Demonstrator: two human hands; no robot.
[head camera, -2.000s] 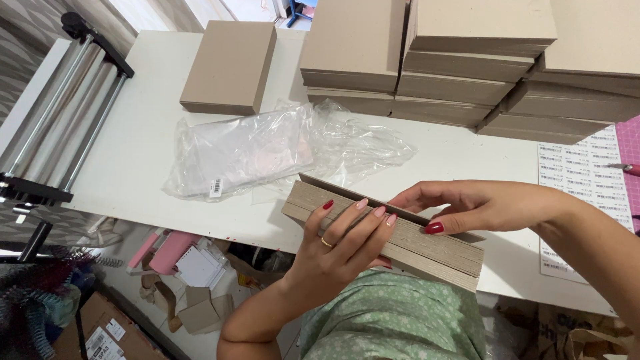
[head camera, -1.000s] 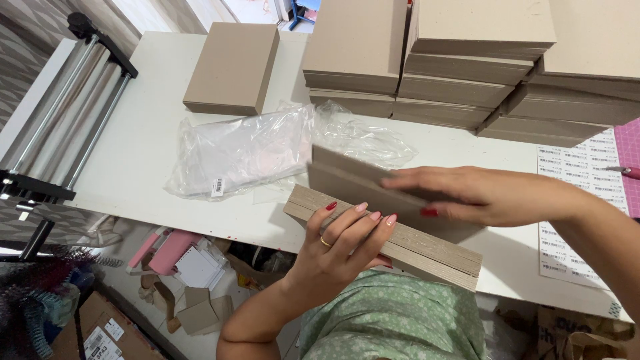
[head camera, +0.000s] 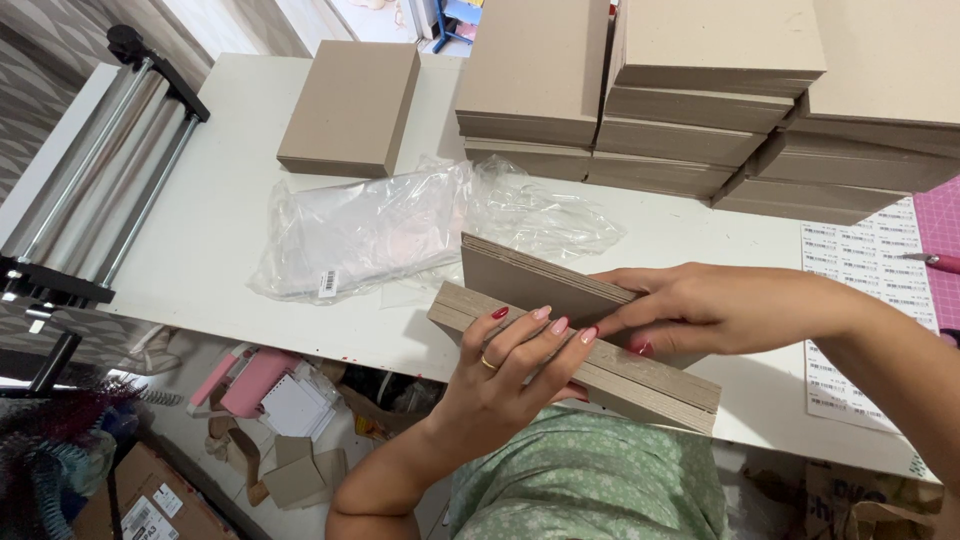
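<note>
My left hand (head camera: 517, 360) grips a thick stack of grey-brown chipboard sheets (head camera: 652, 379), standing on edge at the table's front edge, fingers over its top. Behind that stack, my right hand (head camera: 675, 307) holds a thinner bundle of the same board (head camera: 525, 281), tilted away with a gap between the two at the left end. Its thumb, partly blurred, lies between bundle and stack. A clear plastic bag (head camera: 367, 232) with pale sheets inside and a barcode label lies just beyond the boards.
Tall chipboard stacks (head camera: 697, 112) fill the back right, and one smaller stack (head camera: 349, 105) stands back left. A roller machine (head camera: 97, 172) is at the left edge. Label sheets (head camera: 862, 300), a pink cutting mat (head camera: 937, 217) and a pointed tool (head camera: 937, 261) lie at right.
The thin bundle, against the thick stack two seconds ago, has been parted from it by my right hand and tilted back. My left hand has kept its hold on the thick stack.
</note>
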